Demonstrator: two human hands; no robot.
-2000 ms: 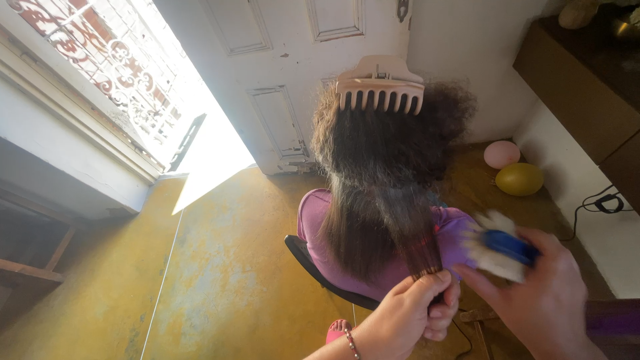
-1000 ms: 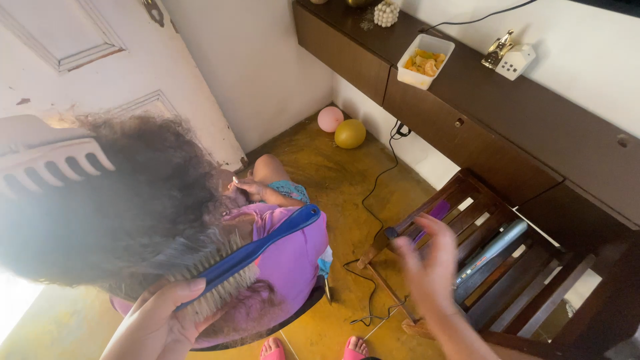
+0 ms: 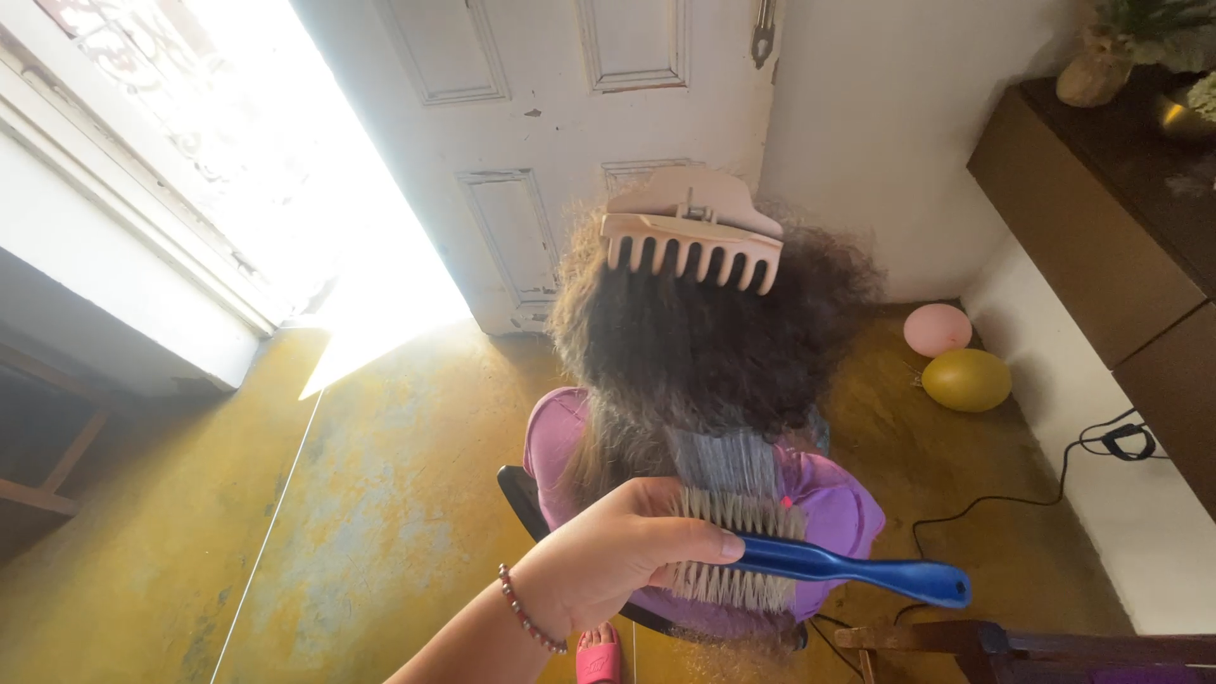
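A seated person in a purple top has their back to me, with dark curly hair gathered under a beige claw clip. Below it, a straighter lock of hair hangs down the back. My left hand, with a beaded bracelet at the wrist, grips a round hairbrush with pale bristles by its bristled end, against that lock. The brush's blue handle points right, with no hand on it. My right hand is out of view.
A white door and a bright doorway lie ahead and left. Pink and yellow balloons rest by the right wall, near a black cable. A brown wall cabinet juts in at right; a wooden chair's edge shows lower right.
The view swung right to the wooden chair and back. My right hand, on the brush two seconds ago and reaching over the chair one second ago, has left view. The brush is in my left hand.
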